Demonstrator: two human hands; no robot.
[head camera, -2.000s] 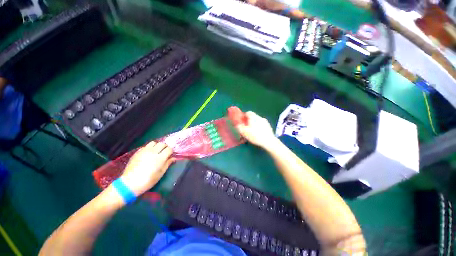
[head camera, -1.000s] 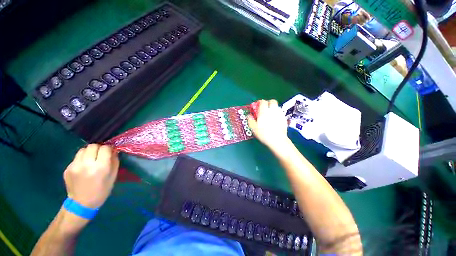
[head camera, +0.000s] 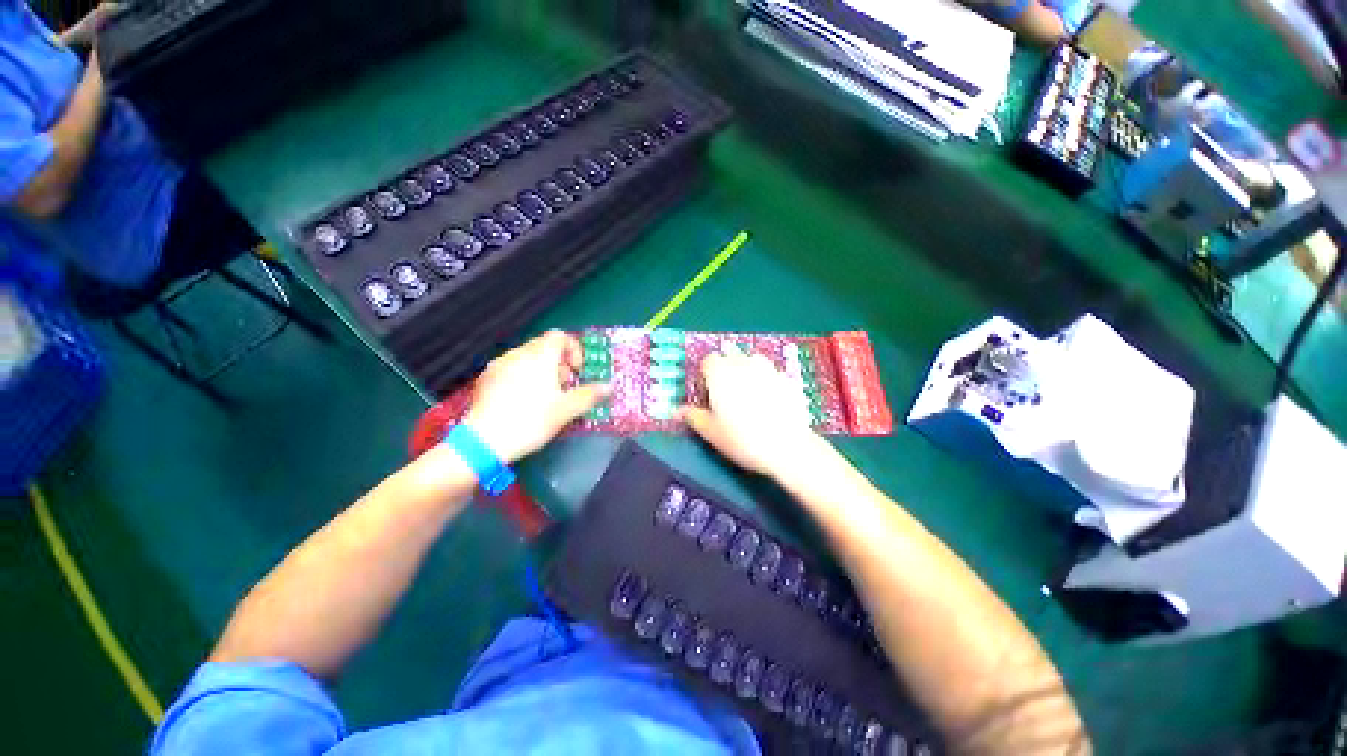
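Note:
A pink-red bubble wrap strip (head camera: 632, 387) lies across the green bench, with a rolled red end at its right. Rows of small green circuit boards (head camera: 666, 362) lie on it. My left hand (head camera: 529, 396), with a blue wrist band, rests on the strip's left part, thumb and fingers apart. My right hand (head camera: 751, 409) is over the strip's right half, its fingers spread on it and covering some boards. Whether its fingertips hold a board is hidden. A black foam tray (head camera: 694, 591) with two rows of glossy black oval housings (head camera: 720, 533) lies nearest me, partly under my right forearm.
Stacked foam trays (head camera: 547, 259) with oval pieces stand at the back left. A blue-white box with an open mechanism (head camera: 987, 377), under a white cover, and a white box with a dark grille (head camera: 1256, 539) stand right. Papers (head camera: 886, 52) lie behind. A person (head camera: 89, 163) is at upper left.
My left hand has moved right from the strip's gathered left end onto the wrap. The strip now lies flatter, and my right hand has moved from its right end onto its right half.

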